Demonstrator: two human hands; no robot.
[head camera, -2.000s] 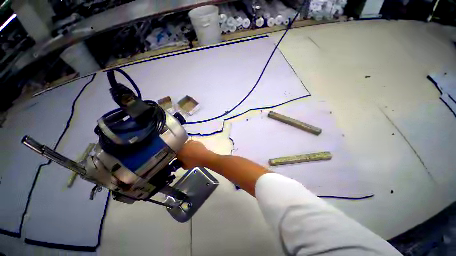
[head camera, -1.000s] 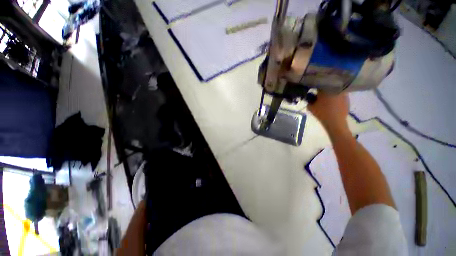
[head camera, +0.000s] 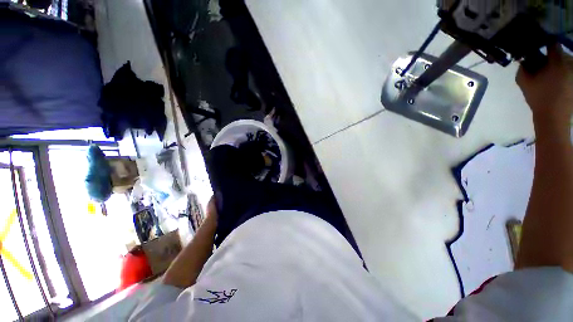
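The electric cutting machine (head camera: 502, 22) is at the upper right, its motor body cut off by the picture's edge. Its upright blade part runs down to the silver base plate (head camera: 446, 97) on the cream table. My right hand (head camera: 545, 75) is closed round the machine's dark handle; its fingers are partly hidden. My left hand (head camera: 212, 214) hangs at my side against my dark trousers, small, with its fingers hidden. A paper-topped cut block (head camera: 493, 188) with a notched dark edge lies below the base plate, partly behind my right forearm.
A brownish lay weight (head camera: 514, 239) lies on the paper beside my forearm. A white waste bucket (head camera: 284, 151) with dark scraps stands beside the table edge, near my legs. Dark fabric (head camera: 132, 104) hangs at the left. A cardboard box (head camera: 163, 251) and a red object (head camera: 134, 269) are lower left.
The view has swung left and down, so the machine now sits at the upper right and the bucket shows. My right hand stays at the machine. My left arm has come into view.
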